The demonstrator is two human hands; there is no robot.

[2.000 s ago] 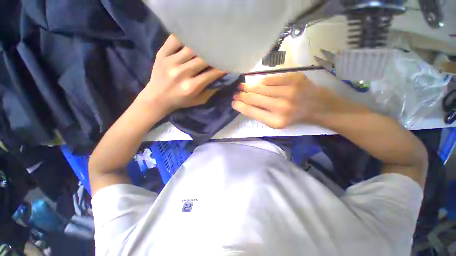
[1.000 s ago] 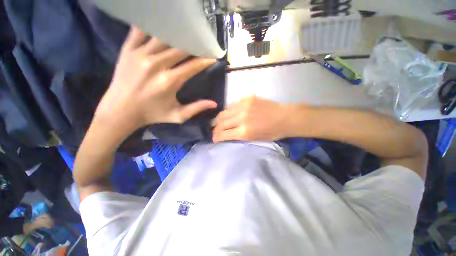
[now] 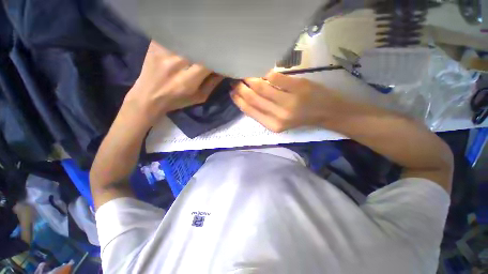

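Observation:
The dark garment piece (image 3: 206, 111) lies on the white table below the sewing machine head (image 3: 214, 32), with its folded edge pinched between both hands. My left hand (image 3: 174, 80) grips the cloth on the left side, its fingertips partly behind the head. My right hand (image 3: 286, 101) holds the cloth edge with its fingertips just right of my left fingers. The needle area is hidden behind the blurred machine head. More dark cloth (image 3: 48, 80) drapes over the left of the table.
Thread snips (image 3: 381, 87) lie right of my right hand, beside a crumpled clear plastic bag (image 3: 455, 96). Black-handled scissors (image 3: 480, 104) lie at the far right. A blue plastic basket (image 3: 179, 170) is below the table edge. Part of another person's arm (image 3: 24, 219) shows at lower left.
Since one second ago, my right hand has moved up and right to the folded edge, my left hand has closed from a spread pose, and the machine head covers the needle area again.

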